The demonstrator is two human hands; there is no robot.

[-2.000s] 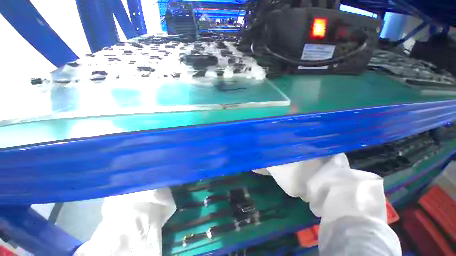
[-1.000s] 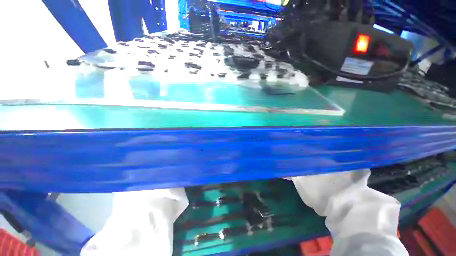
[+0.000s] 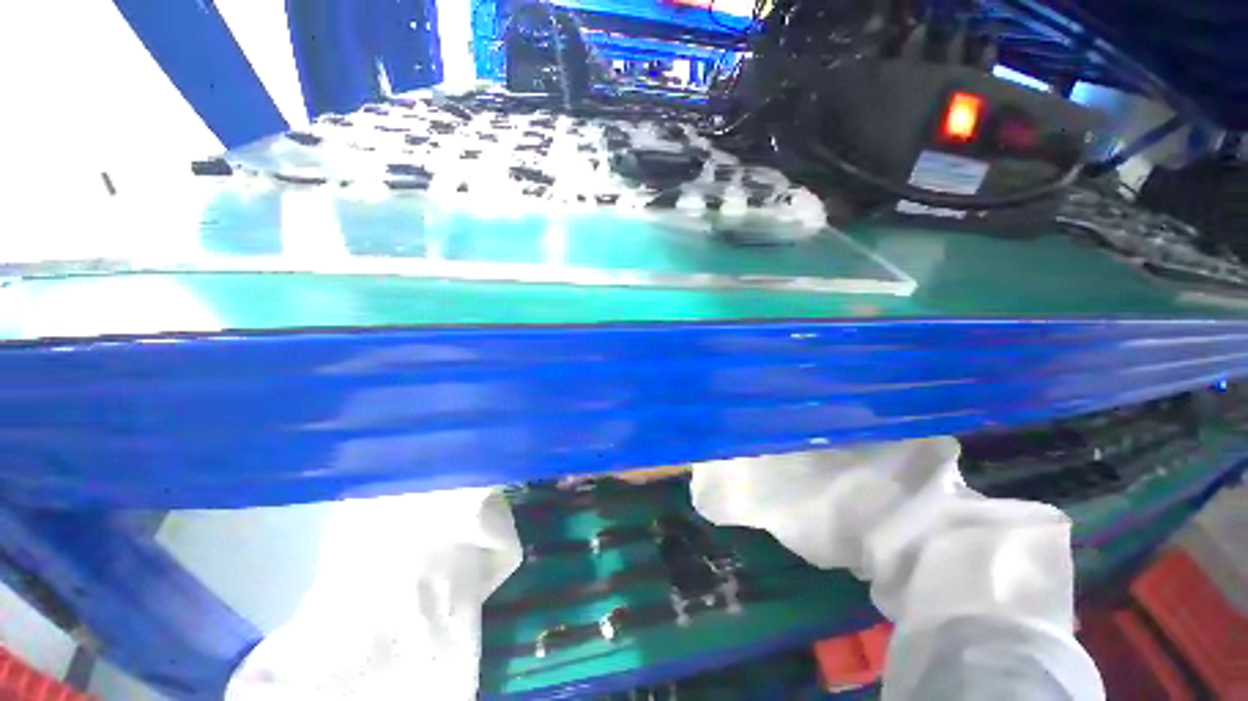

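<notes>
Both my forearms, in white sleeves, reach under the thick blue beam point(image 3: 548, 404) to the lower shelf. The left sleeve point(image 3: 390, 596) is at the lower left, the right sleeve point(image 3: 931, 548) at the lower right. Both hands are hidden behind the beam, so what they hold cannot be seen. Thin orange-pink slivers show just under the beam between the sleeves; I cannot tell whether they are fingers or something else. On the green lower shelf point(image 3: 548, 671) lie a dark piece point(image 3: 691, 568) and small shiny pieces point(image 3: 609, 625).
On the upper shelf are a clear plate point(image 3: 548, 271) with many small dark and white parts point(image 3: 520, 158), and a black power supply box point(image 3: 944, 151) with a lit orange-red switch. Orange-red trays point(image 3: 1191, 609) stand at the lower right; a blue post point(image 3: 123, 589) is at left.
The right sleeve has moved inward, to the left, under the beam. Orange-pink slivers now show below the beam between the sleeves. The view has shifted slightly.
</notes>
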